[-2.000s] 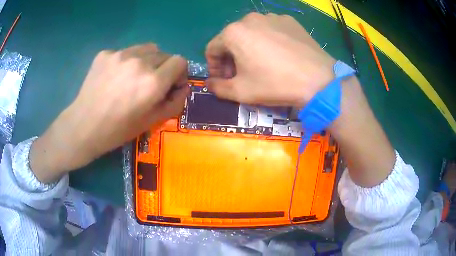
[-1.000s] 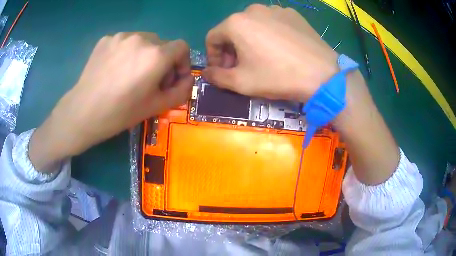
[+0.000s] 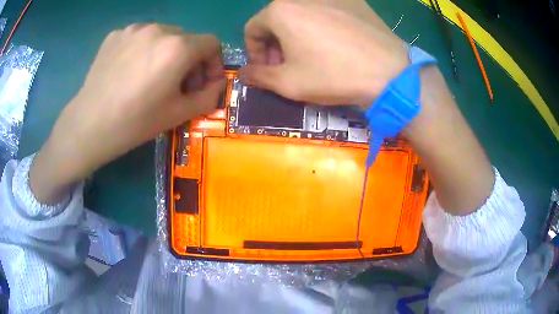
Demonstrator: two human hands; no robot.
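The orange tablet housing lies open on bubble wrap, its big bay towards me. The main board runs along its far edge, with a black rectangle on its left half and silver shield cans to the right. My left hand is over the far left corner, fingertips pinched. My right hand is just right of it, thumb and finger together at the board's far left edge. What the fingertips touch or hold is too small and hidden to tell. A blue wrist strap is on my right wrist.
Black tweezers and a thin orange stick lie by the yellow edge. A spare bubble wrap bag lies at the left, with a thin red stick or wire beyond it. The strap's cord crosses the housing.
The housing shows a little farther up in the view, and both hands are higher too. They stay close together at its far left edge. The left hand uncovers more of the left corner.
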